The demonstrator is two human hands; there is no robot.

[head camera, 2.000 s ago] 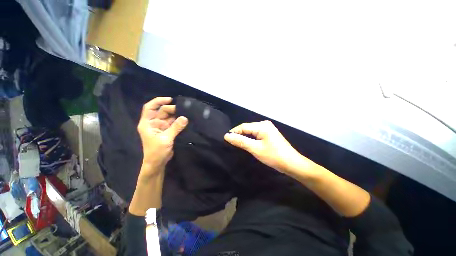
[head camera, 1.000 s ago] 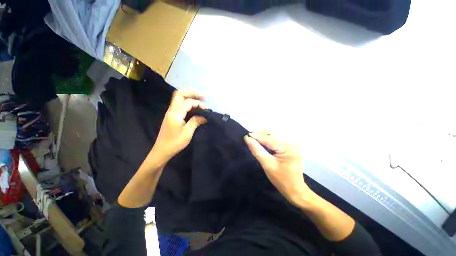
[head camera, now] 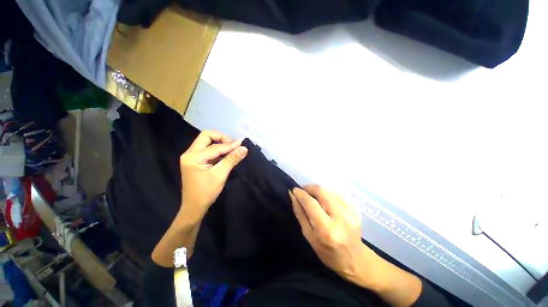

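A large black garment [head camera: 240,222] hangs from the table's front edge over the lap. Its straight top edge, which looks like a waistband [head camera: 267,171], is stretched between my hands along the table edge. My left hand [head camera: 207,171] pinches the upper left corner between thumb and fingers. My right hand [head camera: 329,225] holds the edge farther right, its fingertips partly hidden by the hand. A small dark tab or loop [head camera: 273,162] sticks out from the edge between the hands.
The white table [head camera: 384,138] has a printed ruler [head camera: 414,237] along its grey front edge. Cardboard [head camera: 165,57] and grey-blue cloth [head camera: 72,36] lie at its left end. Dark cloth [head camera: 450,30] lies at the back. A wooden bar [head camera: 78,252] and clutter stand at lower left.
Both hands have brought the garment's top edge down to the table's ruler edge, pulled straight. The view has shifted, showing more of the table's back and the dark cloth there.
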